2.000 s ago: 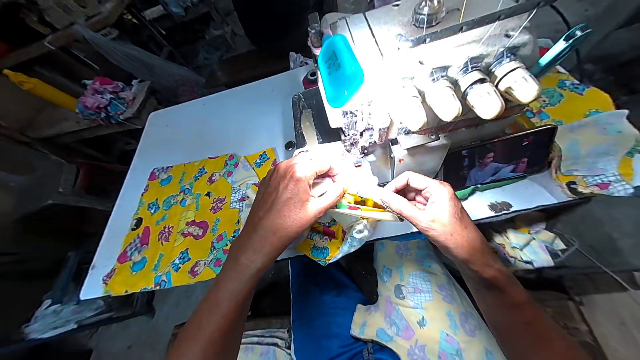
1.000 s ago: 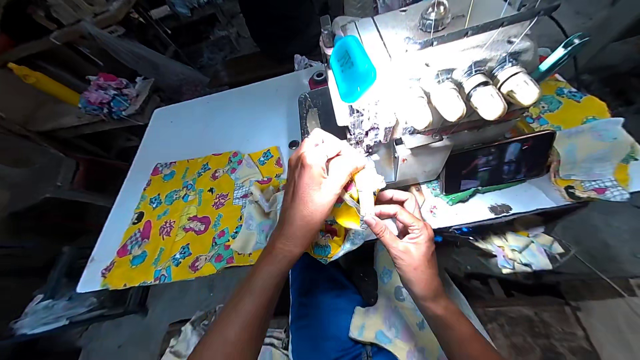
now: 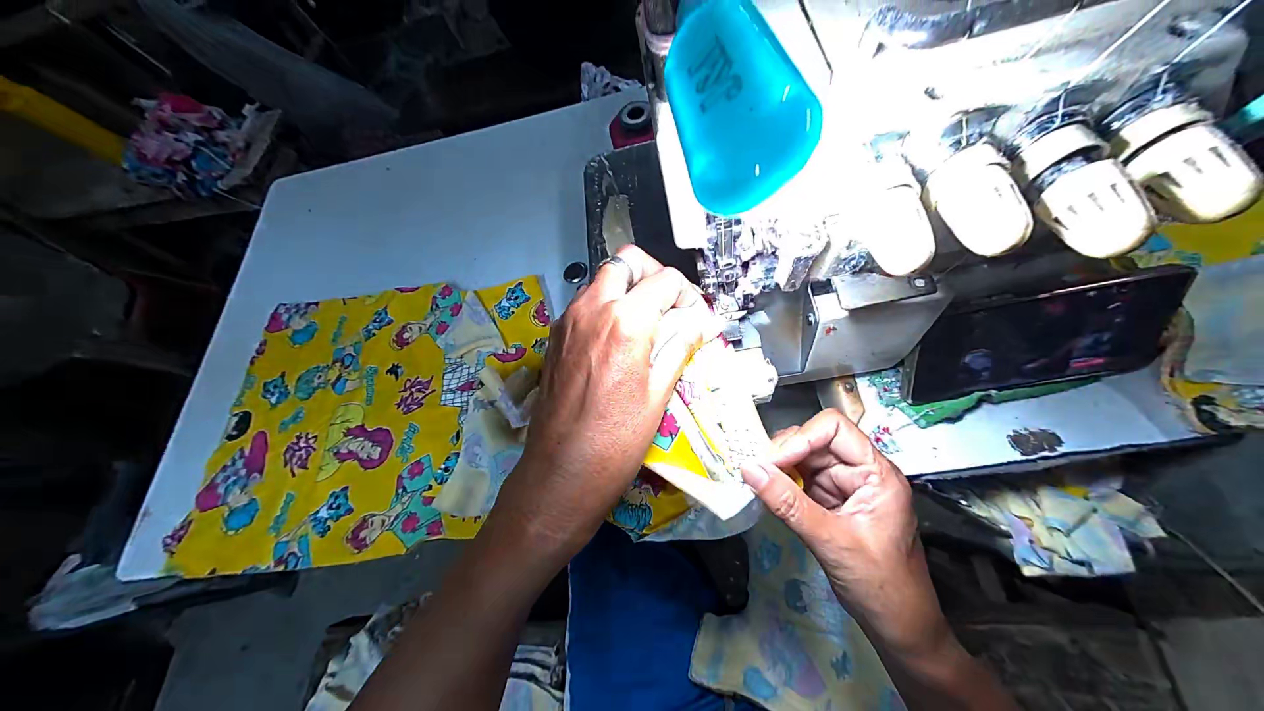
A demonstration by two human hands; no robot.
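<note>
Under the needle area of an overlock sewing machine (image 3: 736, 267), both hands hold a folded piece of yellow printed fabric (image 3: 681, 444) with its pale underside partly turned out. My left hand (image 3: 627, 355) lies over the fabric's left side close to the presser foot, fingers curled on it. Thumb and fingers of my right hand (image 3: 839, 484) pinch the fabric's lower right edge. To the left, a larger yellow printed fabric piece (image 3: 336, 434) is spread on the white table (image 3: 425, 207). More printed fabric (image 3: 780, 632), pale side out, lies over the lap.
A blue plastic guard (image 3: 741, 109) hangs at the machine head beside several cream thread tension knobs (image 3: 978, 197). A phone (image 3: 1047, 336) leans at the machine's right. Fabric scraps (image 3: 1066, 523) hang below the table edge; more yellow fabric (image 3: 1224, 237) lies far right.
My left hand has moved up toward the presser foot with the fabric. The fabric between the hands has been turned and now stretches from the foot to my right hand.
</note>
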